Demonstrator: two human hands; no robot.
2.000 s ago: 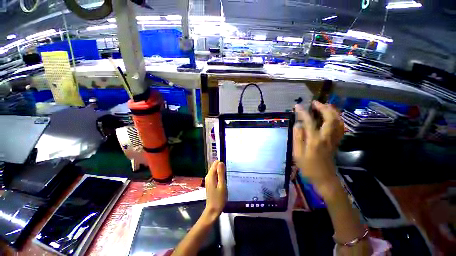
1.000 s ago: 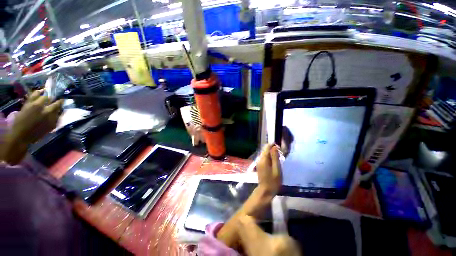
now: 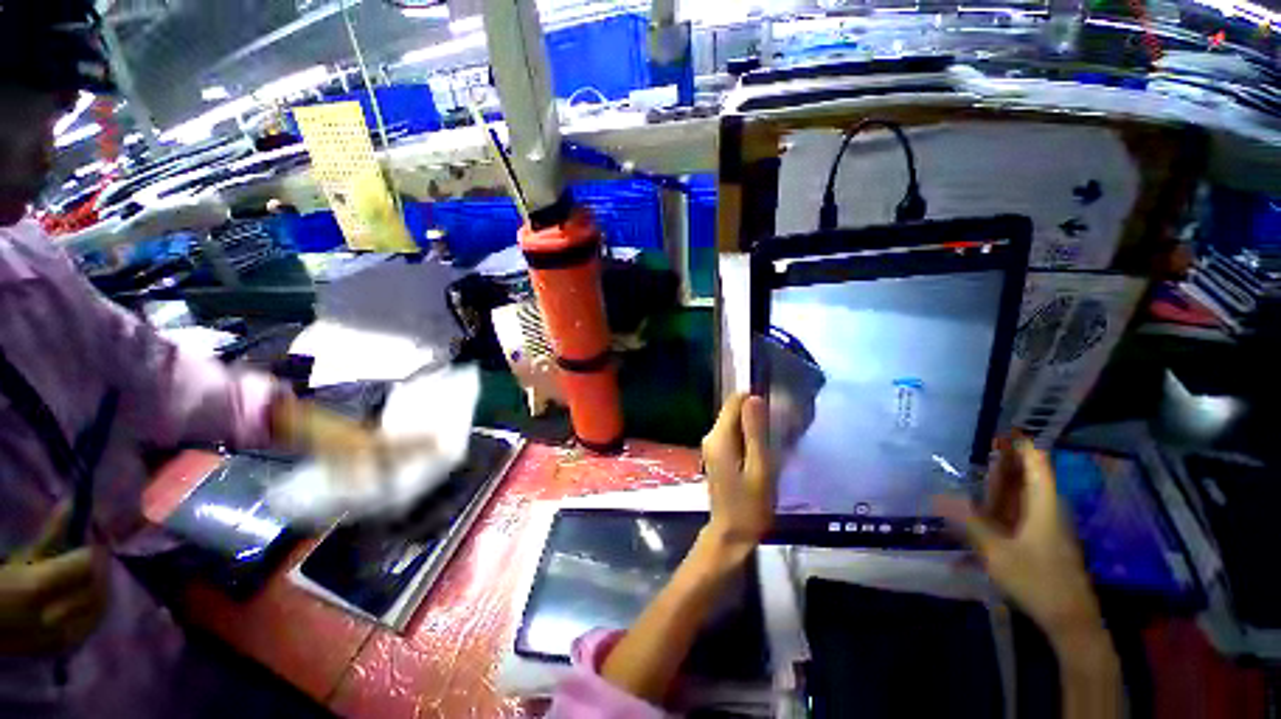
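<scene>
A lit tablet (image 3: 885, 379) with a wide black bezel stands upright in front of me, its screen showing a pale picture with part of a head at its left. A short black cable loop (image 3: 871, 129) rises from its top edge. My left hand (image 3: 739, 471) grips the tablet's lower left edge. My right hand (image 3: 1033, 527) is at the lower right corner with fingers apart, partly blurred, holding nothing that I can see. Behind the tablet, part of the test chart (image 3: 1075, 337) shows. A dark tablet (image 3: 604, 583) lies on white foam below my left forearm.
Another person (image 3: 141, 379) at the left reaches a blurred white item (image 3: 429, 421) over a dark tablet (image 3: 358, 555). An orange wrapped post (image 3: 573, 330) stands left of centre, beside a small fan (image 3: 528, 344). A purple-blue lit tablet (image 3: 1117, 520) lies at the right.
The view has swung left since the first frame. The other person has come in from the left and reached over the bench. My right hand has moved from low centre to the tablet's lower right.
</scene>
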